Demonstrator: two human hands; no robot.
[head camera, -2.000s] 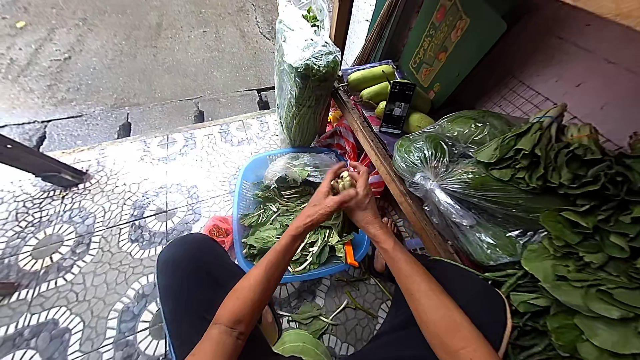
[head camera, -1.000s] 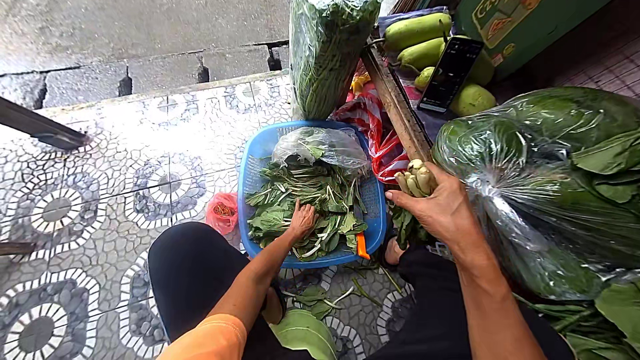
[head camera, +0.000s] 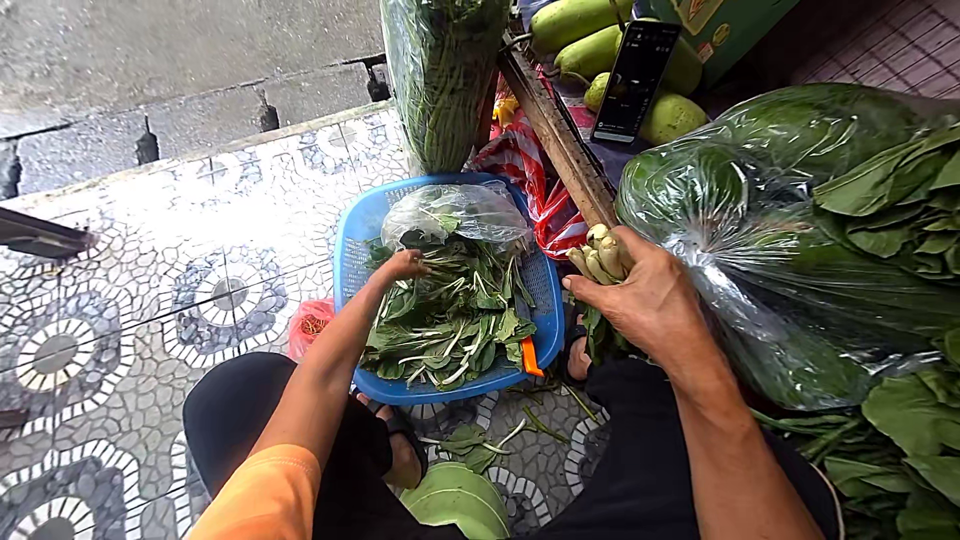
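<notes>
My right hand (head camera: 637, 289) grips a bunch of leafy greens (head camera: 602, 255) by its pale stem ends, with the leaves hanging below the fist, right of the basket. My left hand (head camera: 405, 265) is over the loose leafy greens (head camera: 450, 330) in a blue plastic basket (head camera: 553, 330); its fingertips meet the stems, and whether it grips any cannot be told. A clear plastic bag (head camera: 457, 214) lies on the greens at the basket's far end. An orange handle (head camera: 531, 356) leans at the basket's near right edge.
A wooden rail (head camera: 562, 142) runs beside a red-striped bag (head camera: 525, 172). Beyond are green gourds (head camera: 577, 22) and a phone (head camera: 636, 79). Bagged greens (head camera: 750, 247) fill the right; another bag of greens (head camera: 450, 82) stands behind the basket. A small pink bag (head camera: 310, 326) lies left.
My hands were together on the bunch two seconds ago; they are now apart, the bunch in my right hand. My left hand has since moved toward the basket's far left part. The view has moved closer.
</notes>
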